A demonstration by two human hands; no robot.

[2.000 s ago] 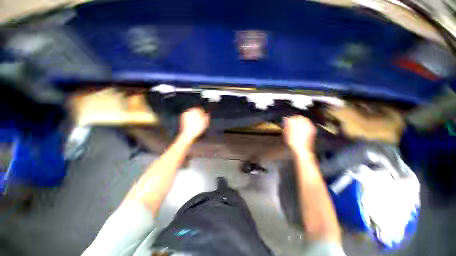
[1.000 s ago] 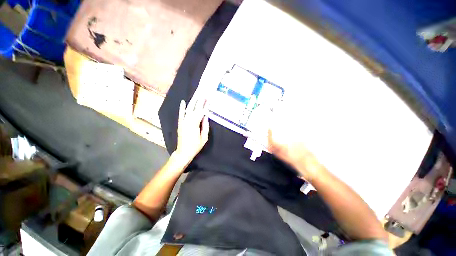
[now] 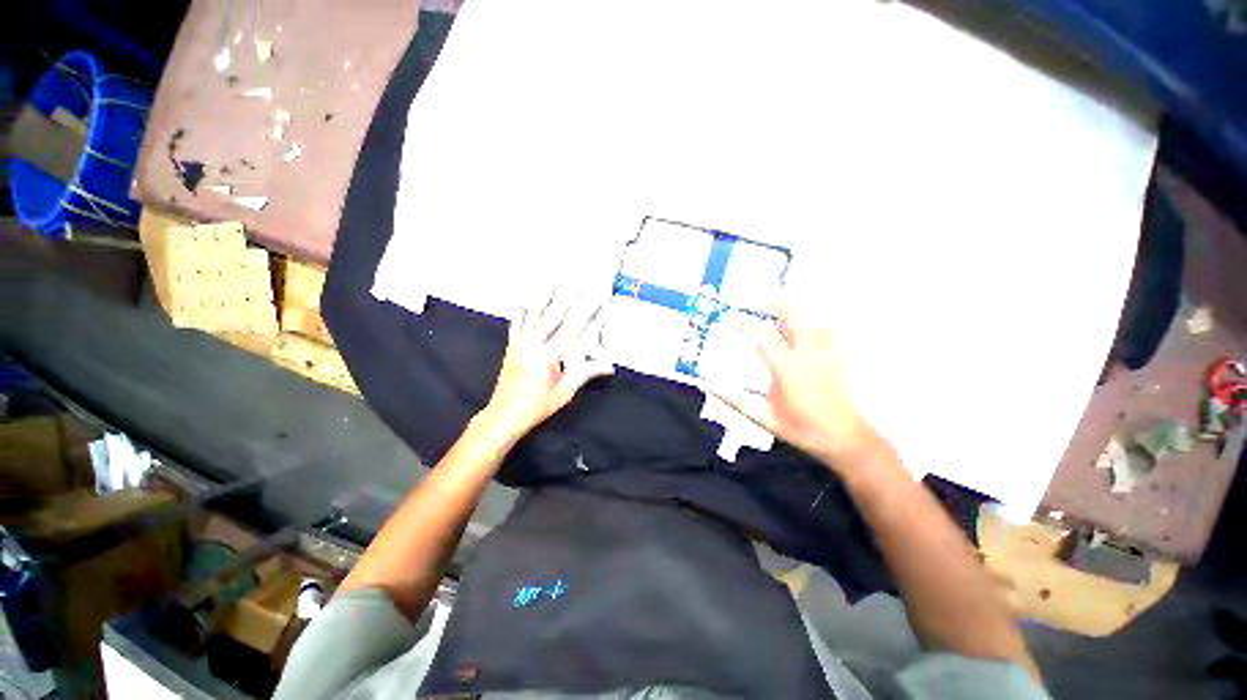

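Note:
The white sheet stack [image 3: 957,233] lies over the black underlay [image 3: 363,294], its near edge notched. The cutting die [image 3: 718,267], a small dark frame with blue cross bars, lies flat near that edge. My left hand [image 3: 544,362] is just left of the die, fingers spread on the sheet edge, nothing seen in it. My right hand [image 3: 807,383] is at the die's lower right corner, thumb and fingers apart. Its fingertips overlap the die; whether they grip it is unclear.
The reddish-brown press pad [image 3: 308,82] has scraps on it. A perforated board [image 3: 219,278] is on the left wooden edge. A blue tub [image 3: 103,151] stands far left. A red object [image 3: 1224,390] lies far right. The blue press [image 3: 1162,62] is at upper right.
The view has turned, and the white stack now shows more squarely. Both hands stay by the die. In the oldest frame both hands were at the dark sheet's front under the blue press.

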